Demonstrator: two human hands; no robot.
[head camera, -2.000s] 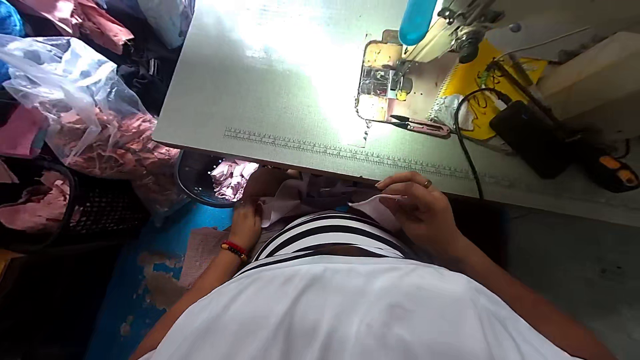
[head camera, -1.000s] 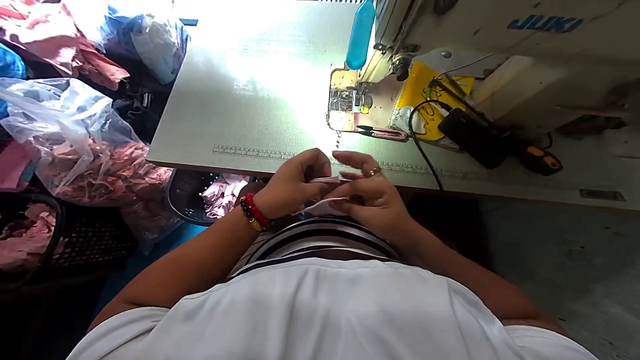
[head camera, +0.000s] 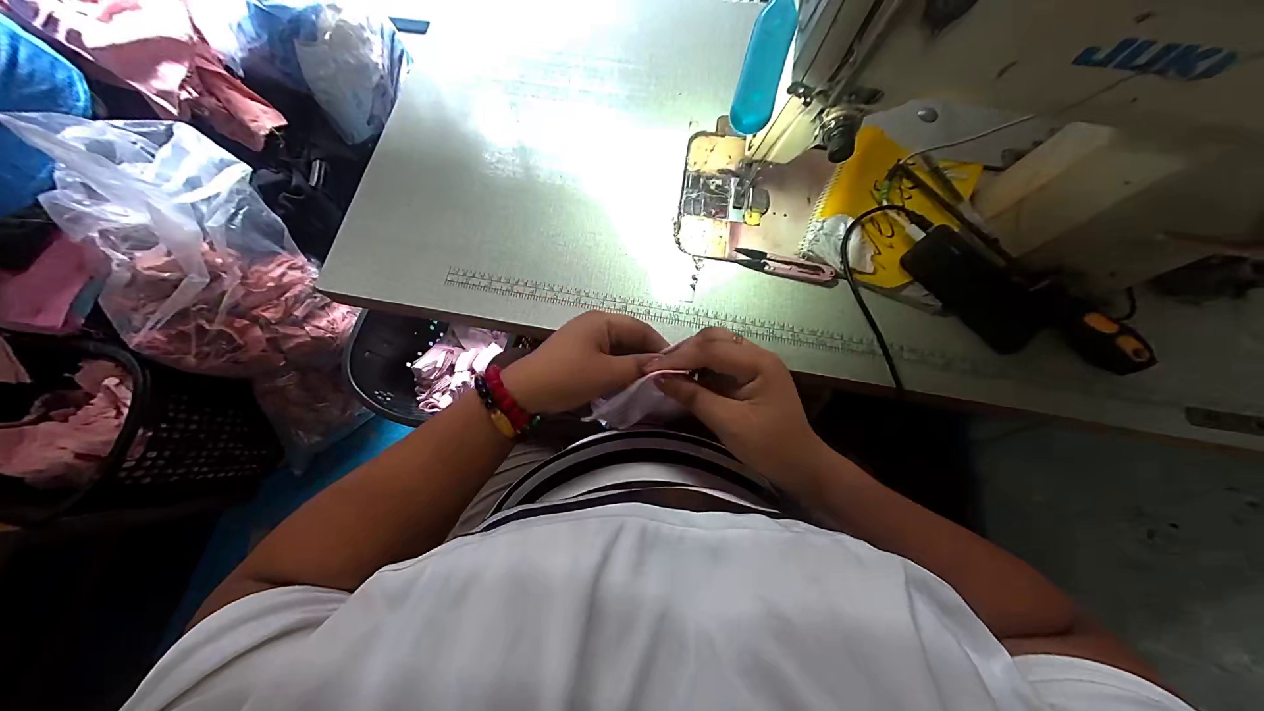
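My left hand (head camera: 591, 361), with a beaded bracelet at its wrist, pinches a small pale pink piece of fabric (head camera: 637, 403) just in front of the table's front edge. My right hand (head camera: 743, 390), a ring on one finger, grips the same piece from the other side, so the two hands almost touch. The fabric hangs over my lap and the fingers hide part of it. Beyond the hands are the needle plate (head camera: 709, 197) of a Juki sewing machine (head camera: 987, 59) and a pair of thread snips (head camera: 787, 267) lying on the tabletop.
A printed ruler (head camera: 592, 298) runs along the sewing table's (head camera: 434, 217) front edge. Below its left end, a dark basket (head camera: 380, 370) holds pink scraps. A clear plastic bag (head camera: 178, 197) of scraps and another basket (head camera: 138, 395) stand at left. A black cable (head camera: 857, 286) crosses the table at right.
My hands were apart over my lap two seconds ago, each at pale fabric. They have come together around one piece near the table edge. The view has shifted slightly.
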